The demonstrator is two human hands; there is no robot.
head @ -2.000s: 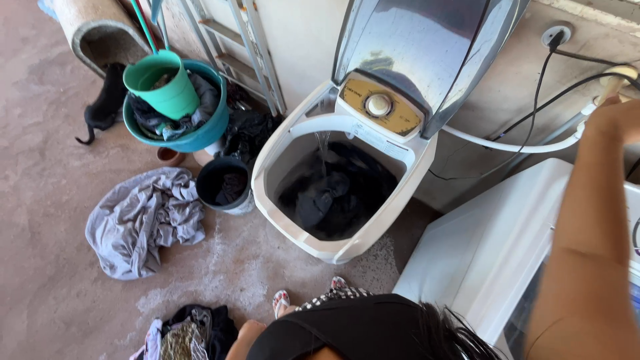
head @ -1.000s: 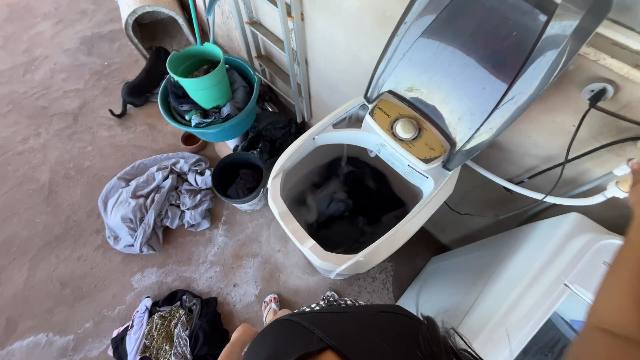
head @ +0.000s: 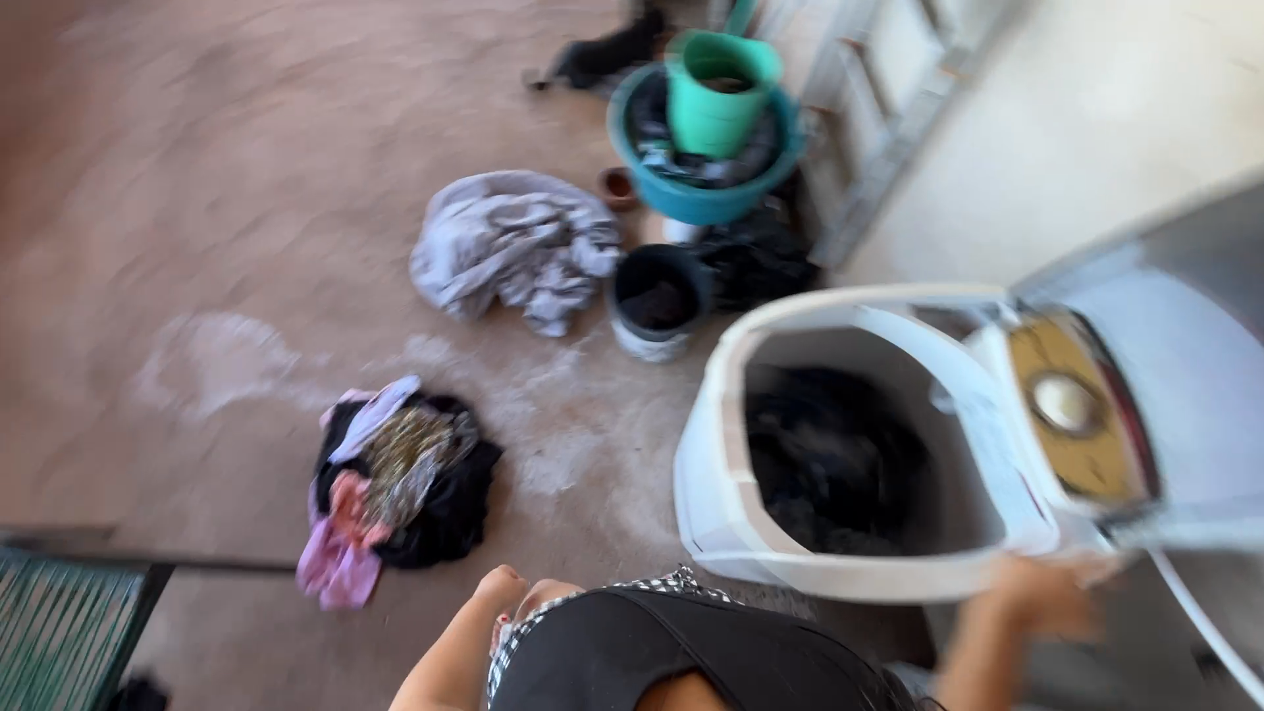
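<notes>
A white top-loading washing machine stands at the right with its lid raised, dark clothes lying inside its tub. Its yellow control panel has a pale round knob. My right hand, blurred, is at the machine's near right rim; its fingers are not clear. My left hand hangs low beside my body, over the floor, its fingers hardly visible. Just left of it lies a pile of mixed clothes, black, pink, lilac and gold. A greyish sheet or garment lies crumpled farther off.
Behind the machine's left side are a dark bucket, a black plastic bag, and a teal basin of clothes holding a green bucket. A ladder leans there. A black animal is beyond. A green corded chair is lower left.
The view has swung left. My right hand has come from the pipe by the wall to the machine's rim. The water seen running into the tub two seconds ago no longer shows.
</notes>
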